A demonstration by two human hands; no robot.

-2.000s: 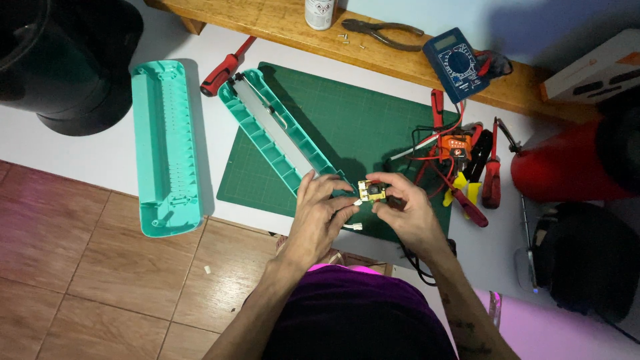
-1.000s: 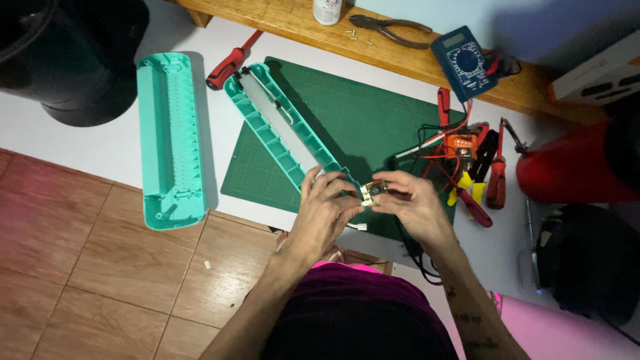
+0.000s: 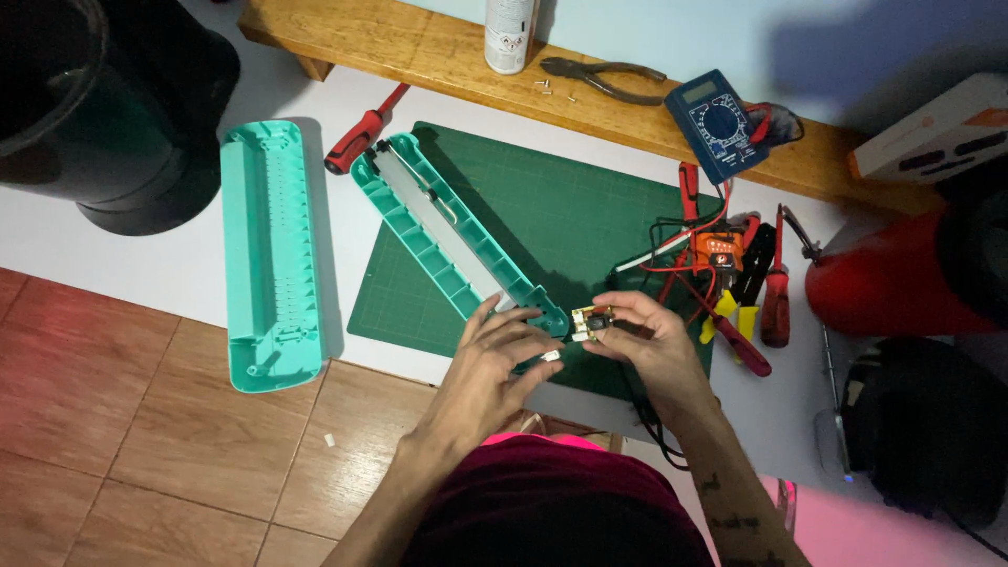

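Observation:
My right hand (image 3: 650,342) pinches a small circuit board (image 3: 591,323) with white sockets and a black component, just off the lower end of an opened teal plastic housing (image 3: 449,228). Between the thumb and fingertips of my left hand (image 3: 496,362) is a small white plug connector (image 3: 551,356), apart from the board. The housing lies slanted on a green cutting mat (image 3: 512,181) and holds a long pale strip and a thin metal part. A black cable (image 3: 646,413) hangs below my right hand. The matching teal shell (image 3: 276,260) lies to the left, inner side up.
Screwdrivers (image 3: 776,307), yellow-handled tools (image 3: 720,315) and an orange device with leads (image 3: 718,253) crowd the right. Another red screwdriver (image 3: 358,142) lies behind the housing. The wooden shelf (image 3: 409,39) bears a spray can (image 3: 508,35), cutting pliers (image 3: 610,79), small screws and a blue multimeter (image 3: 715,126).
My hands have drawn apart; earlier their fingertips met at the board. The white plug now shows in my left fingers, separate from the board in my right hand.

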